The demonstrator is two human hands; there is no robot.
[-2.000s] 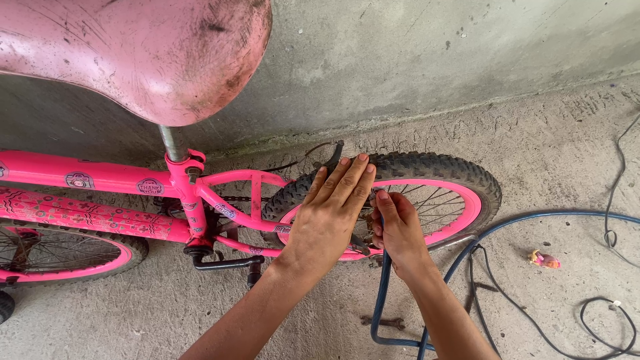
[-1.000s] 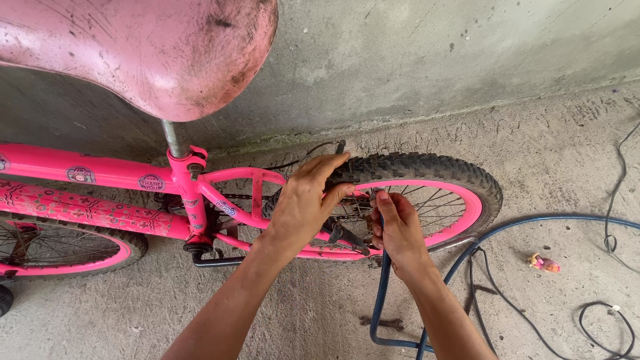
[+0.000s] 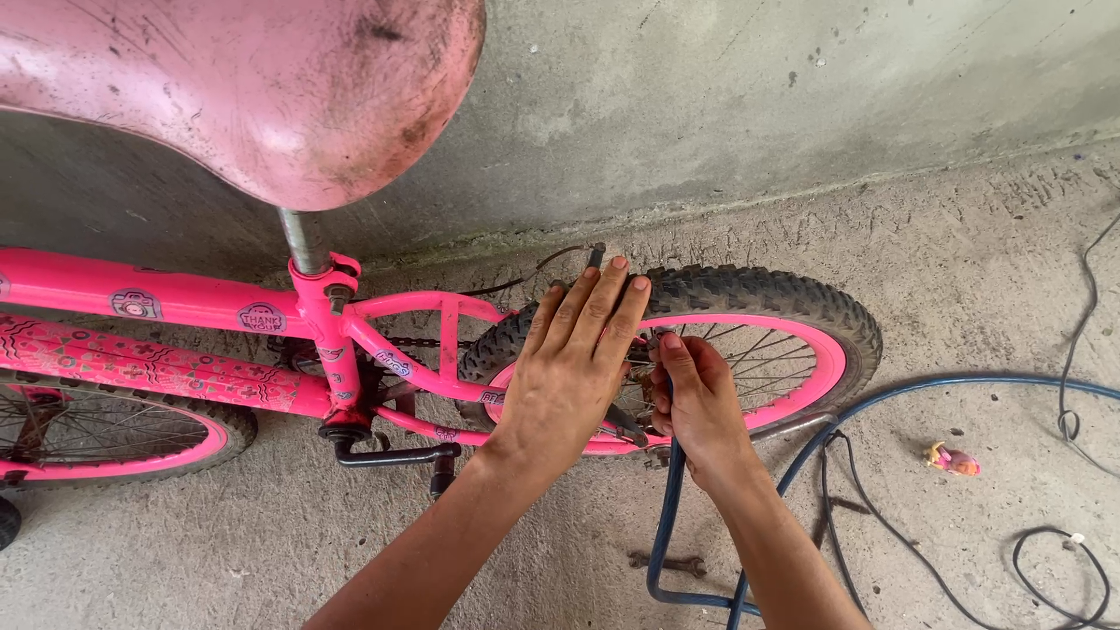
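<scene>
A pink bicycle frame [image 3: 328, 328] stretches from the left to a rear wheel with a knobby black tire [image 3: 779, 289] and a pink rim [image 3: 818, 337]. My left hand [image 3: 569, 376] lies palm down on the upper part of this tire, fingers extended and slightly apart. Just right of it, my right hand [image 3: 700, 402] grips the end of a blue air hose [image 3: 672, 499] at the inner side of the rim, over the spokes. The hose tip and the valve are mostly hidden by the fingers. A worn pink saddle [image 3: 350, 96] rises at the upper left.
A concrete wall [image 3: 700, 114] runs behind the bicycle. A crank arm [image 3: 398, 455] projects below the frame. On the concrete floor lie an open-ended wrench [image 3: 669, 563], a small pink toy figure [image 3: 954, 460], thin black cables [image 3: 910, 538] and more of the blue hose.
One second ago my left hand was curled at the tire's edge; now it lies flat on the tread, fingers extended. My right hand has stayed at the rim with the hose.
</scene>
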